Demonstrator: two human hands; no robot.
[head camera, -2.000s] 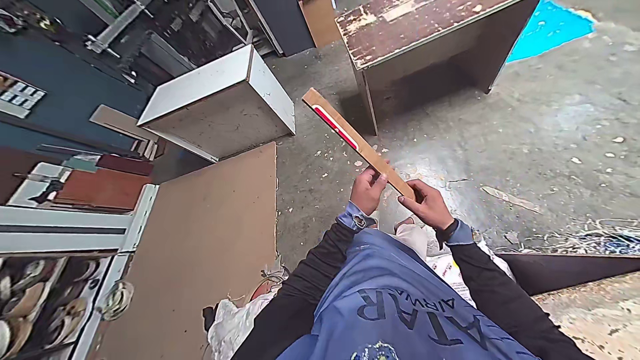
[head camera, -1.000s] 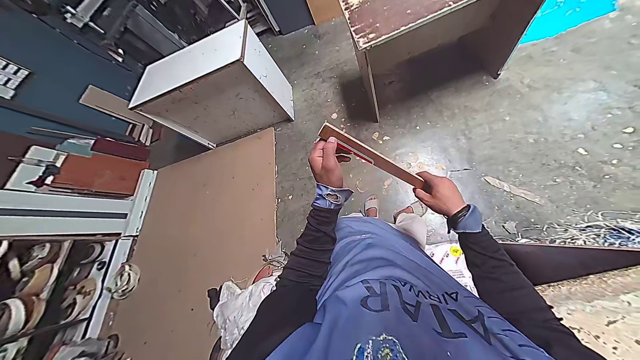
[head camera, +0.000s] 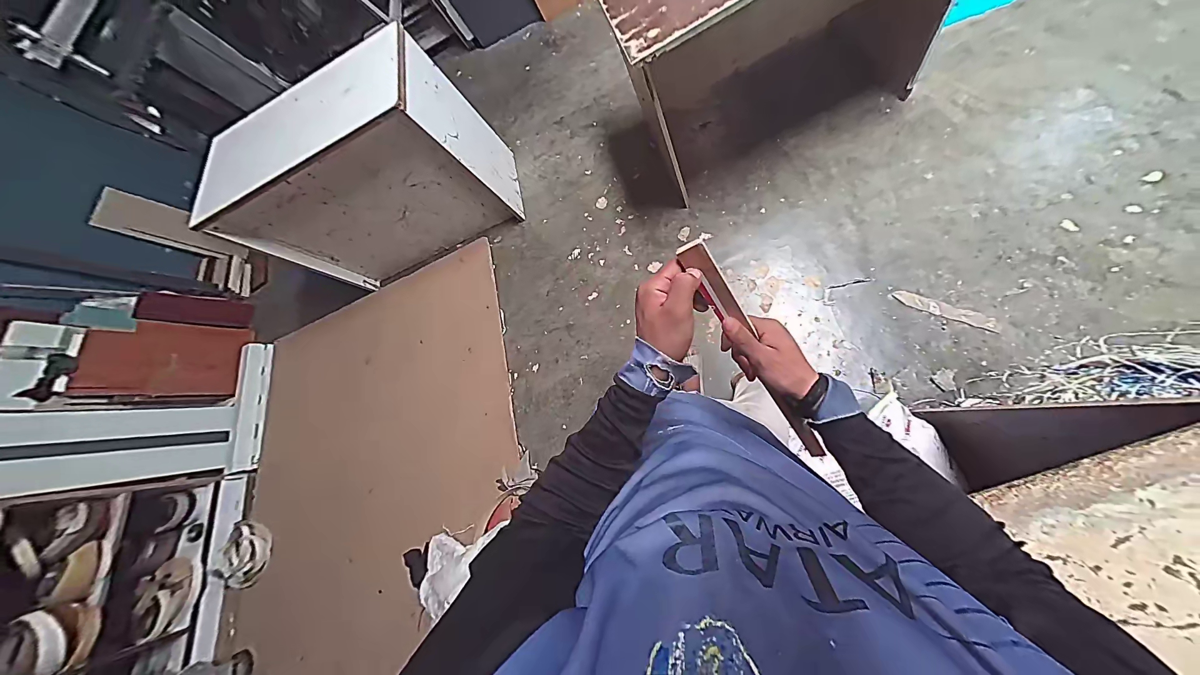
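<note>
A narrow brown wooden strip slants in front of my body, its far end near the middle of the head view and its near end under my right forearm. My left hand grips the strip close to its far end. A thin red and white piece lies along the strip's left side, touched by the fingers of both hands; what it is cannot be told. My right hand is closed round the strip farther down, thumb on the left side.
A white cabinet box stands at upper left, beside a large brown board. A worn table is at the top. Shelves with rolls of edging stand at lower left. Tangled strips and a dark panel lie at right.
The strip has turned steeper, and its near end now reaches under my right forearm. My right hand has moved along it towards my left hand, which stays near the far end.
</note>
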